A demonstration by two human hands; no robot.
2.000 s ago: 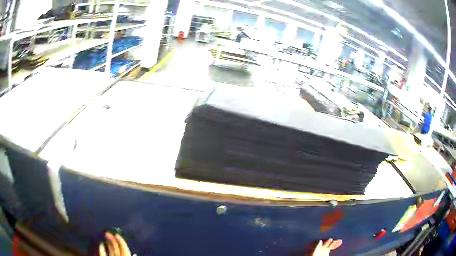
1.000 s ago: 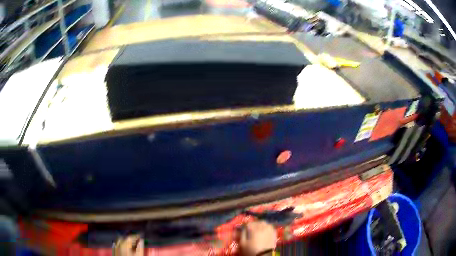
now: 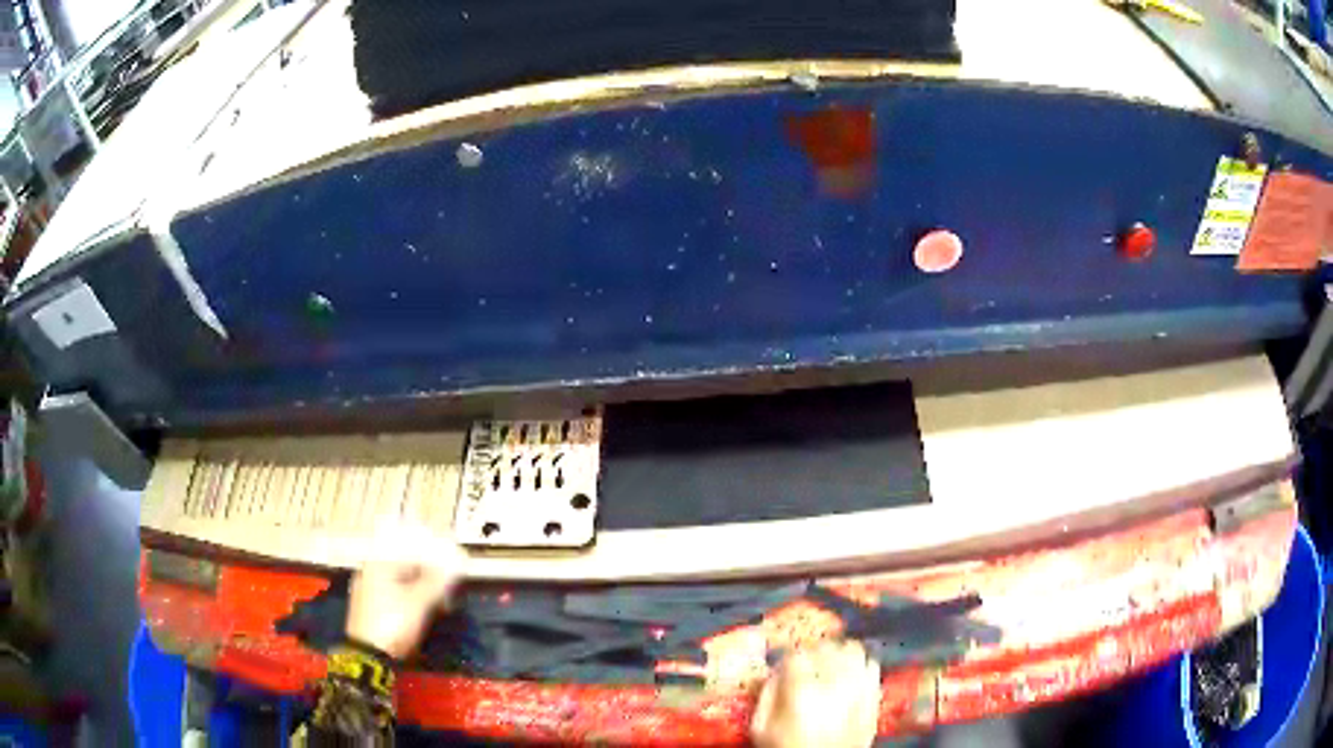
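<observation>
The pale cutting die [image 3: 532,479] with dark holes lies on the cream cutting board [image 3: 1082,441], left of centre. A black sheet [image 3: 760,456] lies flat against its right side. Cut black strips [image 3: 585,631] lie heaped on the worn red ledge [image 3: 1082,643]. My left hand [image 3: 402,602] is over the ledge's left part, just below the die's left corner; it is blurred. My right hand [image 3: 819,699] is at the ledge's front, right of the heap, also blurred. I cannot tell whether either hand holds anything.
The dark-blue press beam [image 3: 614,249] spans behind the board, with a pale red button [image 3: 937,252] and a red knob [image 3: 1137,241]. Stacked black sheets [image 3: 658,44] stand on top. Blue bins stand at the right [image 3: 1294,643] and left [image 3: 158,694].
The view has tilted down, showing the board, die and sheet. My hands, low before the beam two seconds ago, are now at the ledge. My left hand has moved up towards the board edge.
</observation>
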